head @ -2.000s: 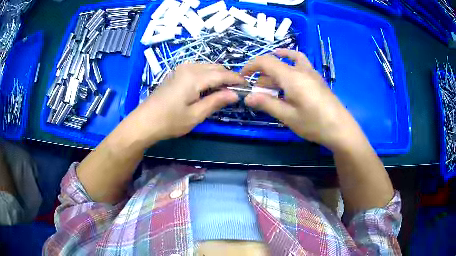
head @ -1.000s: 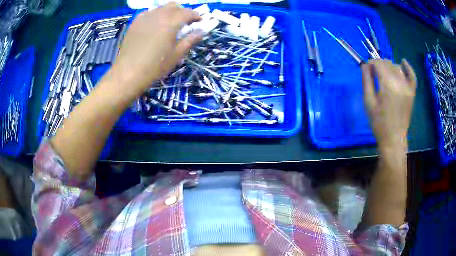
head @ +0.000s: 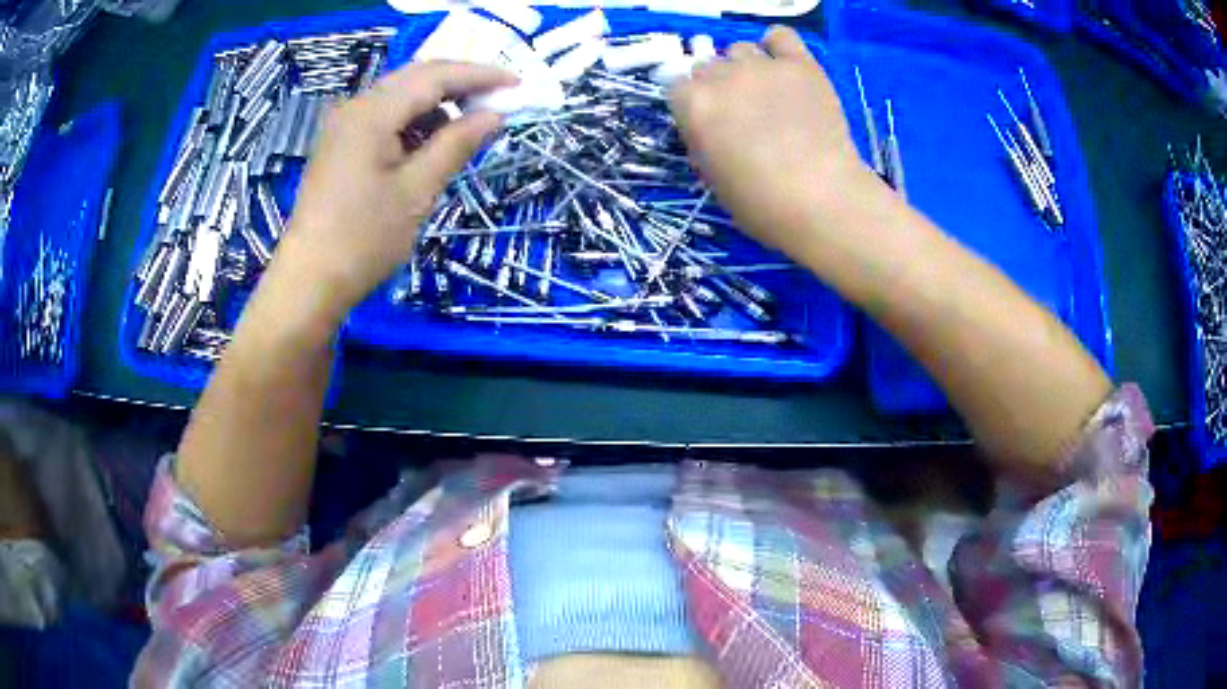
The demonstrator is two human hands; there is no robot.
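My left hand (head: 370, 175) is over the left rim area of the centre tray (head: 592, 353), its thumb and forefinger closed around a blurred white plastic sleeve (head: 536, 94). My right hand (head: 770, 128) is at the far right part of the same tray, by other white sleeves (head: 643, 54); its fingertips are hidden behind the hand, so I cannot tell what they hold. Thin metal rods with fittings (head: 606, 229) lie tangled in the tray below both hands.
The left tray (head: 148, 353) holds short metal tubes (head: 202, 256). The right tray (head: 928, 393) holds a few rod-and-tube units (head: 1033, 182), partly behind my right forearm. Other blue trays (head: 1204, 269) with thin parts stand at both sides. A white plastic edge shows beyond the centre tray.
My right hand has left the right tray and moved to the centre tray's far side. My left hand has shifted slightly down and stays by the white sleeves. Several units lie in the right tray.
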